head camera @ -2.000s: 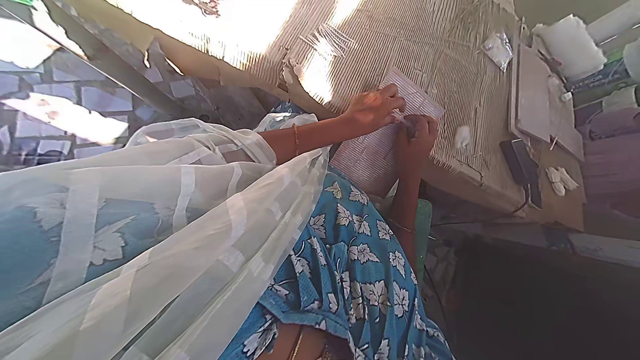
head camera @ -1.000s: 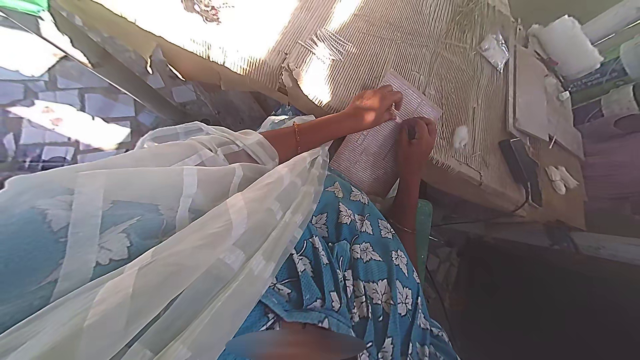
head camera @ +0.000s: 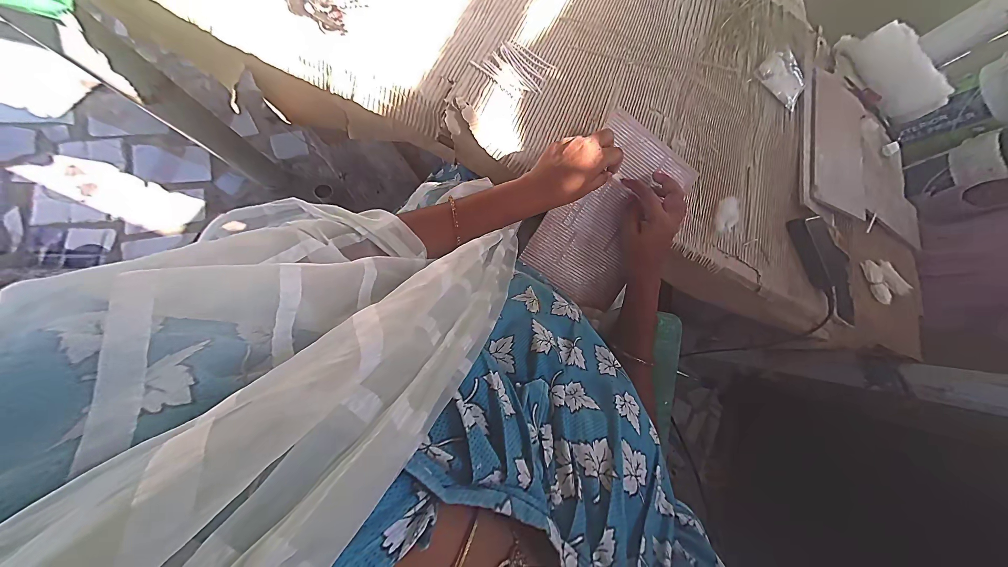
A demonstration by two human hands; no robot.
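Note:
A translucent, finely ribbed sheet [head camera: 587,236] slants from the table edge down onto the lap. Over its upper part is my left hand [head camera: 579,165], thumb and fingertips drawn together; a tiny pale bit shows by them, too small to identify. My right hand [head camera: 654,213] lies on the sheet's right side, its fingers bent and their tips close to the left hand's. Whether either hand grips the sheet or a fine strand cannot be told. Several thin pale strips [head camera: 516,69] lie on the corrugated table surface [head camera: 669,71] beyond.
Right of the hands are a white tuft [head camera: 728,213], a small plastic bag [head camera: 782,77], a flat board [head camera: 839,146], a black box-like object [head camera: 819,264] with a cable, and white pieces [head camera: 883,281]. A large white fluffy bundle [head camera: 898,71] sits behind. Blue leaf-patterned cloth [head camera: 551,394] covers the lap.
Two seconds ago the fingertips of both hands met around a small whitish thing; they are now slightly apart. The sheet stays in about the same place.

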